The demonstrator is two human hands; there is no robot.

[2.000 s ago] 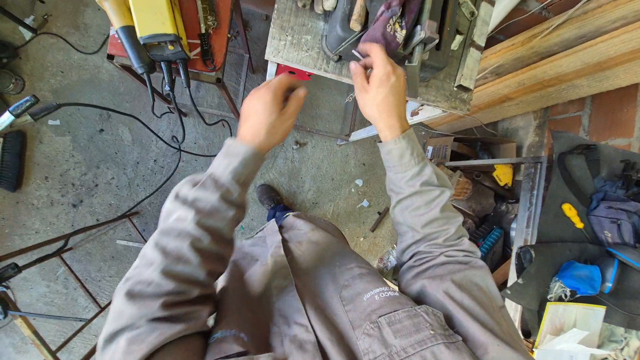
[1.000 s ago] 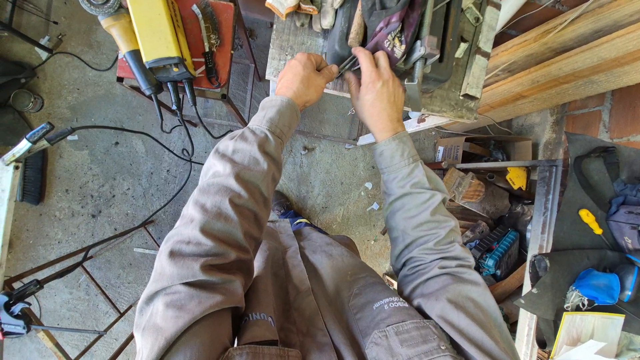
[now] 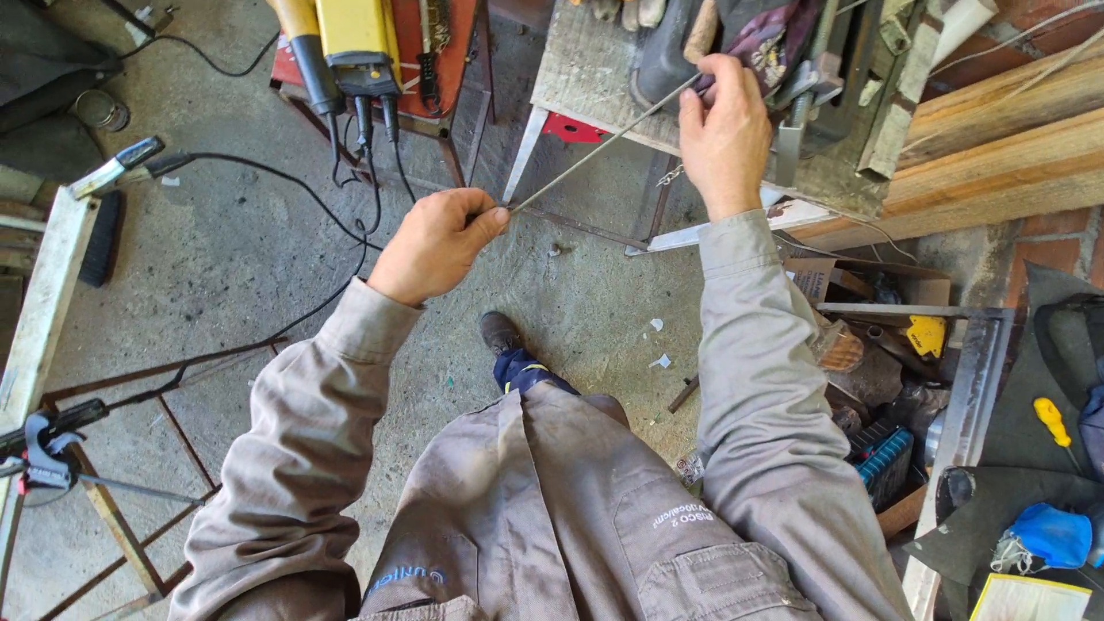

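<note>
A thin straight metal rod, perhaps a welding electrode [image 3: 604, 145], slants between my two hands above the floor. Its lower end is pinched between the thumb and fingers of my left hand [image 3: 438, 241]. My right hand [image 3: 726, 129] has its thumb and fingers at the upper end, over the edge of a worn wooden bench [image 3: 595, 65]. Just beyond my right fingers lie a wooden handle [image 3: 702, 33] and a dark purple cloth [image 3: 768, 43]. A metal clamp [image 3: 806, 82] rests to their right.
A yellow welding machine [image 3: 358, 39] with black cables stands on a red stand [image 3: 457, 52] at upper left. A rusty metal frame [image 3: 172, 431] is at lower left. Long wooden beams [image 3: 992, 172], a bin of scraps [image 3: 871, 371] and a yellow screwdriver [image 3: 1050, 421] are at right.
My hands were together at the bench edge one second ago. My left hand has since moved down and left, away from my right, and the rod now shows stretched between them.
</note>
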